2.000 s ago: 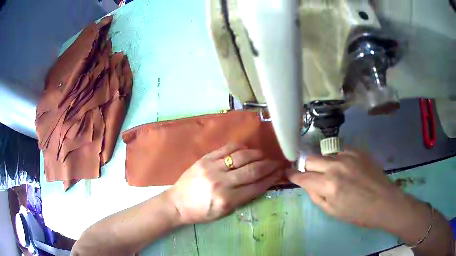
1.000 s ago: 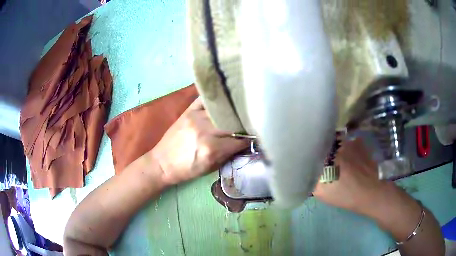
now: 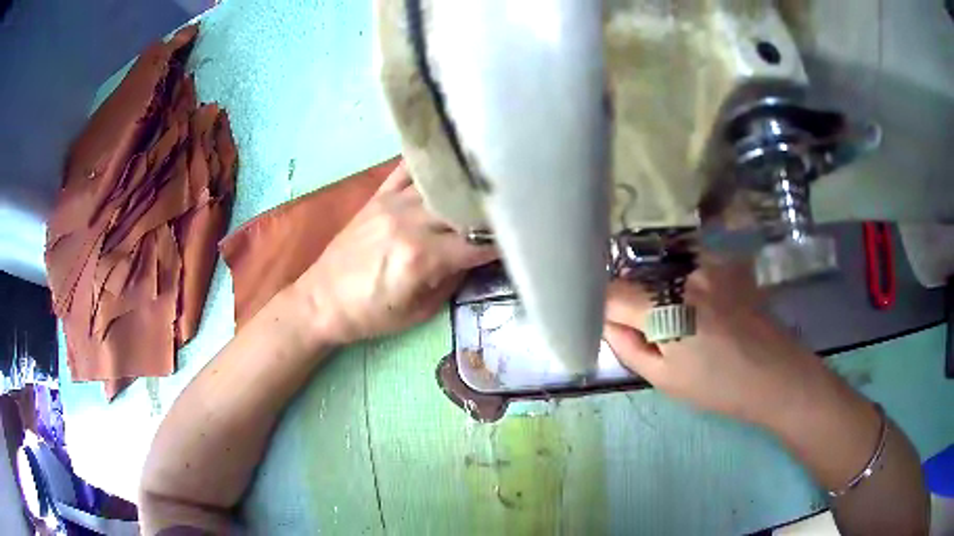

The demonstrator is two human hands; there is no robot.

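Note:
A rust-brown fabric piece (image 3: 295, 243) lies on the table under my left hand (image 3: 389, 262); its right part is hidden by the hand and the machine head. My left hand is curled on the fabric, its fingertips partly hidden behind the head's white curved cover (image 3: 549, 178). My right hand (image 3: 711, 340) is right of the needle area, fingers bent towards it behind the pale ribbed knob (image 3: 671, 321); whether it holds fabric cannot be seen. The shiny slide plate (image 3: 513, 345) shows between the hands.
A fanned stack of rust-brown cut pieces (image 3: 146, 230) lies at the table's left. The cream machine head (image 3: 659, 126) fills the upper middle and right. Red-handled snips (image 3: 879, 264) lie on the grey machine bed (image 3: 842, 298) at the right.
Since the earliest frame, the fabric's visible front part has moved away from me, baring the slide plate. My left hand has moved left and farther from me. The view has shifted.

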